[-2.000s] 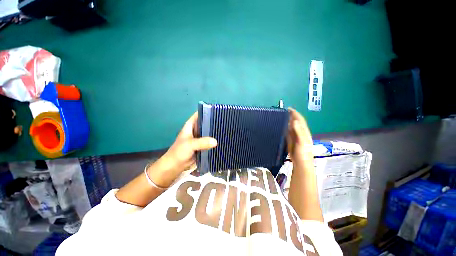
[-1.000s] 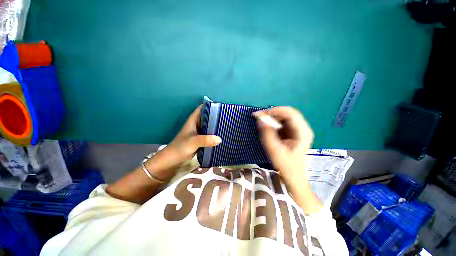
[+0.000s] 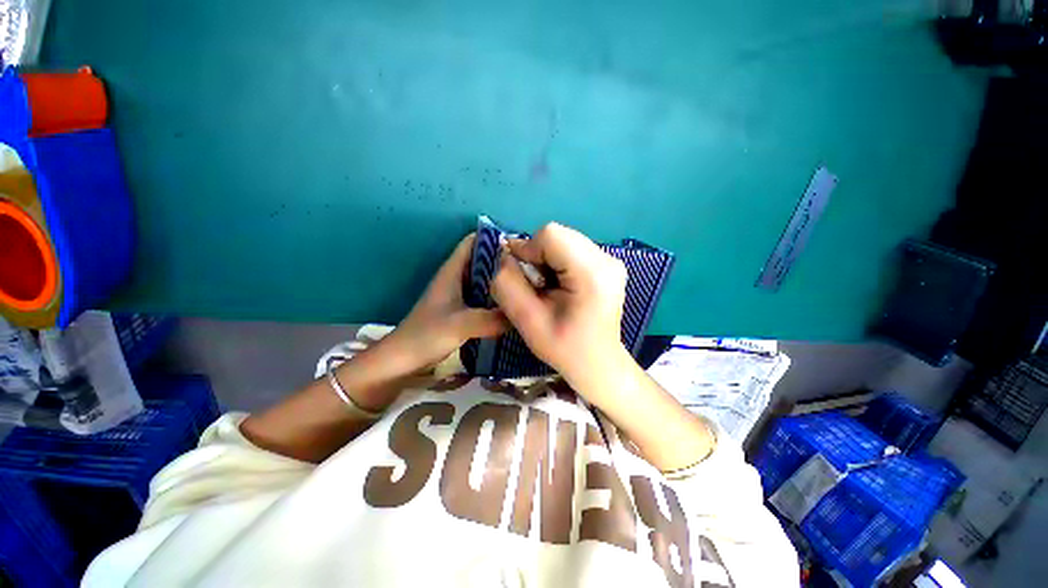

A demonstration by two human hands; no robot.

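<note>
The black finned heat sink housing [image 3: 649, 287] is held at the table's near edge, against my shirt, its fins facing up. My left hand [image 3: 446, 304] grips its left side, with the thumb on the front. My right hand [image 3: 565, 293] lies over the middle of the fins and pinches a small white hand pick [image 3: 531, 273] near the housing's left end. The fingers hide most of the pick, and its tip cannot be made out.
A blue and orange tape dispenser [image 3: 81, 218] stands at the left edge. A flat ruler [image 3: 798, 230] lies right on the green table [image 3: 345, 92]. A black housing [image 3: 940, 301] stands far right. Printed paper [image 3: 724, 377] and blue crates [image 3: 862, 488] are below right.
My right hand went from the housing's right side onto the fins with the white pick, then moved left across them. The view has shifted, and the tape dispenser sits further left.
</note>
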